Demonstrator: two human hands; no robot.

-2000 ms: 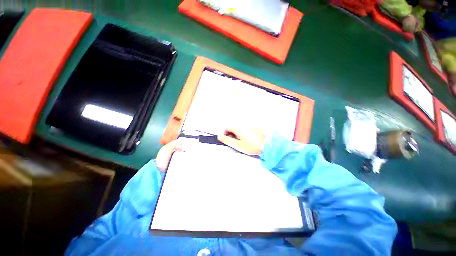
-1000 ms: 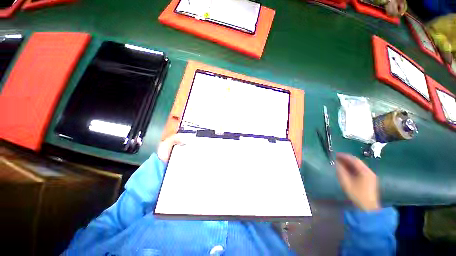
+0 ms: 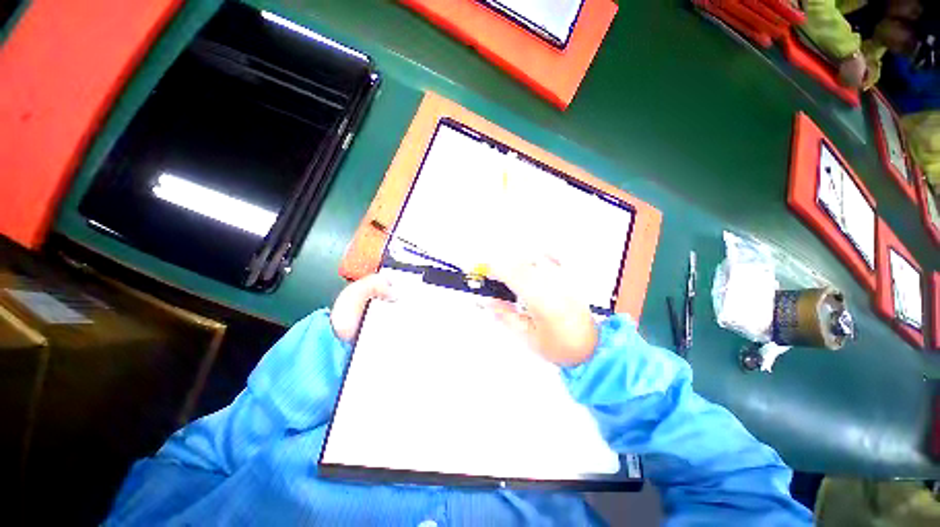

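Observation:
A white-backed LCD panel (image 3: 454, 391) lies tilted toward me at the bench's near edge, its dark circuit strip along the far edge. Beyond it a display back cover (image 3: 515, 211) with a thin dark rim lies on a red-orange foam pad (image 3: 644, 252). My left hand (image 3: 358, 305) holds the panel's far left corner. My right hand (image 3: 551, 314) is over the circuit strip, near a small yellow patch (image 3: 480, 272) and a thin dark display cable (image 3: 425, 254). Its fingertips are washed out by glare, so what they hold cannot be told.
Stacked black LCD panels (image 3: 232, 144) and a red foam pad (image 3: 72, 93) are left, above a carton (image 3: 93, 360). Right are dark slim tools (image 3: 687, 309), a plastic bag (image 3: 744, 286), a brownish can-like item (image 3: 809, 317) and more covers on pads (image 3: 847, 206). A person's hand (image 3: 852, 70) shows far right.
My right hand has moved from beside the slim tools back left onto the panel's circuit strip. My left hand still holds the panel's corner. The camera view has shifted and tilted.

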